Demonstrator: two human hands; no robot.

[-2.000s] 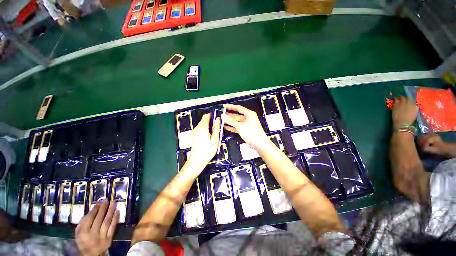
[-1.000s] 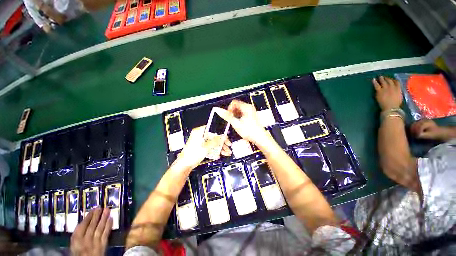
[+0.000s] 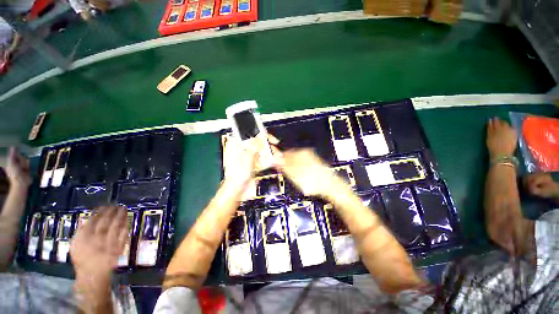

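Note:
My left hand (image 3: 242, 160) holds a phone front housing (image 3: 248, 124) upright above the tray, its dark screen window facing me and its white top end pointing away. My right hand (image 3: 300, 168) is blurred, close to the right of the housing's lower part; whether its fingertips touch it or pinch anything cannot be told. The black blister tray (image 3: 392, 126) under my hands holds several front housings (image 3: 306, 236) with gold edges, dark windows and white lower halves. Some pockets at its right are without housings.
Another black tray (image 3: 116, 159) lies at left, a person's hand (image 3: 98, 242) over it. Loose phones (image 3: 174, 79) (image 3: 196, 95) (image 3: 37, 126) lie on the green belt. A red tray (image 3: 208, 15) and cardboard box (image 3: 398, 7) stand far off. A neighbour's arm (image 3: 505, 196) and orange parts (image 3: 542, 142) are right.
The held housing has moved up and now tilts left, its screen towards me. My right hand has moved down from its top end. The neighbour's hand at left has lifted from the housings.

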